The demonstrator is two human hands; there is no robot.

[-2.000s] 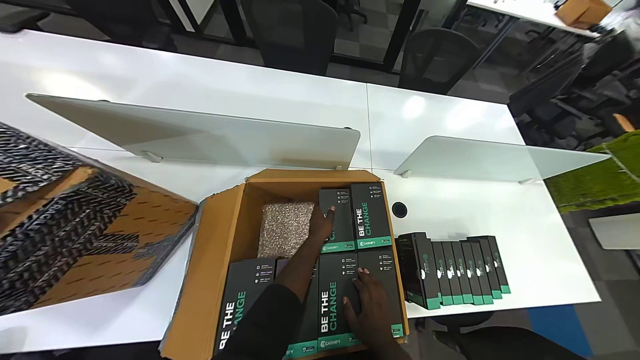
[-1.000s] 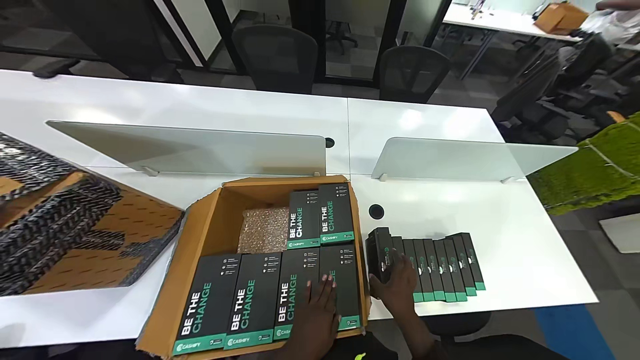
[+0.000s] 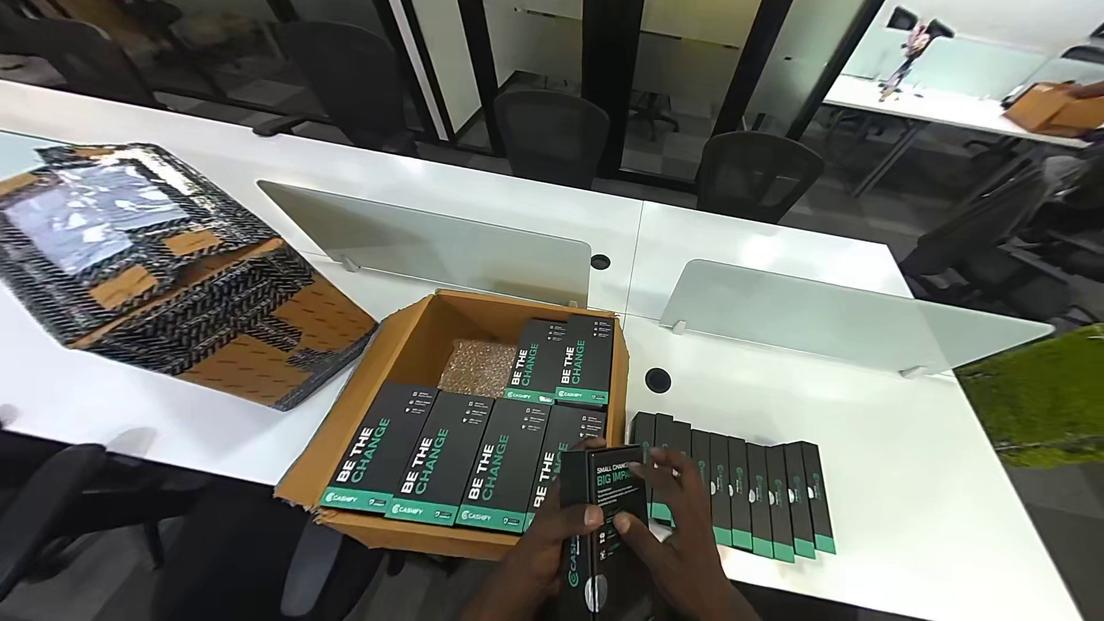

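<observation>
Both my hands grip black product boxes (image 3: 617, 492) with white and green print, upright above the front right corner of an open cardboard carton (image 3: 414, 533). My left hand (image 3: 552, 543) holds the left side, my right hand (image 3: 677, 526) the right side; how many boxes are held I cannot tell. Inside the carton, several black boxes with green ends (image 3: 435, 457) lie in a front row, and two more (image 3: 585, 358) lie at the back right. Bubble wrap (image 3: 476, 368) fills the back left. Right of the carton, a row of black boxes (image 3: 759, 496) stands on edge on the white desk.
A large taped carton (image 3: 250, 336) stands on the desk (image 3: 897, 483) at the left. Frosted dividers (image 3: 448, 246) (image 3: 845, 310) rise behind the open carton. A black cable grommet (image 3: 658, 380) sits near its right side. Office chairs (image 3: 552, 134) stand beyond the desk.
My right hand has come from the row of boxes on the desk to the held boxes. My left hand has left the boxes lying in the carton and now grips the held ones.
</observation>
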